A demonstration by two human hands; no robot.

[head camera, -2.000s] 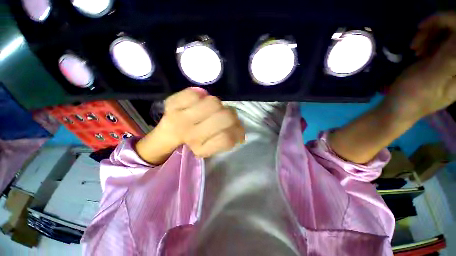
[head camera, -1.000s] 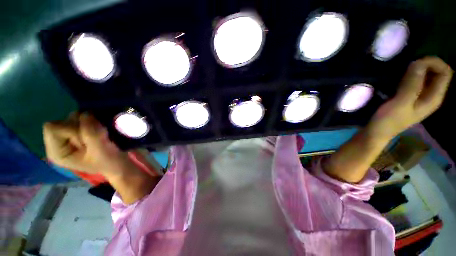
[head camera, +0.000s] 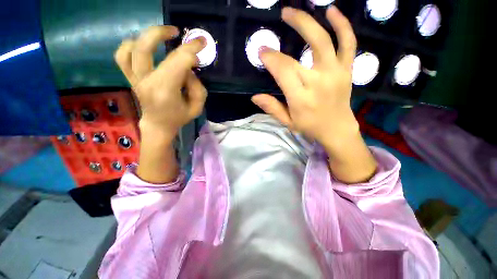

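Observation:
The black compartment tray (head camera: 231, 76) lies across the top of the view with round smartwatches in its pockets, their faces lit white. My left hand (head camera: 166, 82) is over the tray's left end, with a fingertip on the leftmost front-row smartwatch (head camera: 207, 53). My right hand (head camera: 316, 87) is spread over the tray, with a fingertip at the lower edge of the second smartwatch (head camera: 262, 42). Its raised fingers partly cover a third smartwatch (head camera: 307, 58). Neither hand grips a watch. The back row is partly cut off by the top edge.
A red-orange tray (head camera: 103, 154) of small dark watches is below the bench at left. A blue panel (head camera: 24, 82) and green bench surface (head camera: 103, 32) are at upper left. Grey-white boxes (head camera: 60, 234) are lower left. A pink sleeve (head camera: 447, 147) is at right.
The tray appears higher and further right in view. My hands have moved from beside its two ends to over its front-left watches, and their fingers have spread.

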